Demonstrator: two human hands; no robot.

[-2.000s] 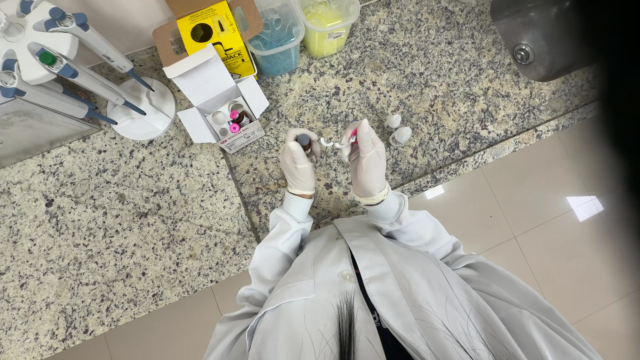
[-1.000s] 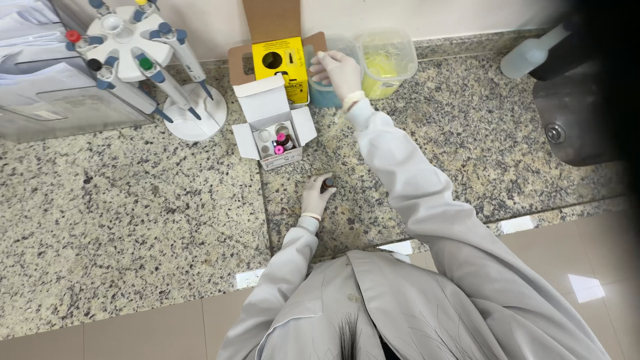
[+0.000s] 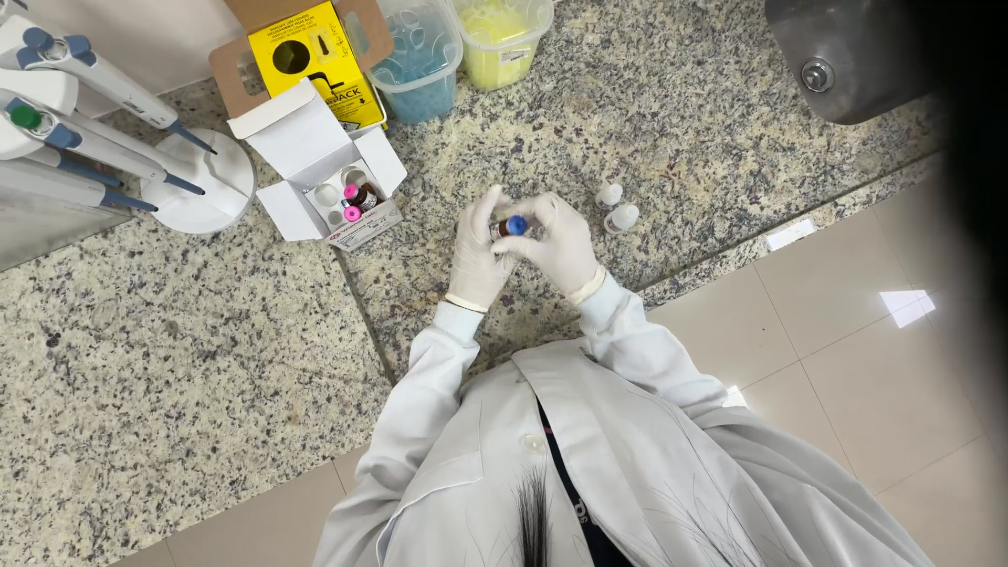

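Observation:
My gloved left hand (image 3: 480,250) is closed around a small brown glass vial with a blue cap (image 3: 516,226), held above the granite counter. My gloved right hand (image 3: 561,240) has its thumb and fingertips at the blue cap, from the other side. Two small white-capped bottles (image 3: 621,219) stand on the counter just to the right of my right hand. To the left, an open white cardboard box (image 3: 293,134) has a molded insert with round wells; brown vials with pink caps (image 3: 361,197) lie in it.
Behind the box stands a yellow sharps container (image 3: 315,59) in brown cardboard. Beside it are plastic tubs with blue (image 3: 419,90) and yellow contents (image 3: 498,59). A pipette stand (image 3: 206,189) with several pipettes is at the left. A steel sink (image 3: 846,79) is at the upper right.
My right hand has come back from over the blue tub to the vial at my left hand. The blue cap now shows on the vial.

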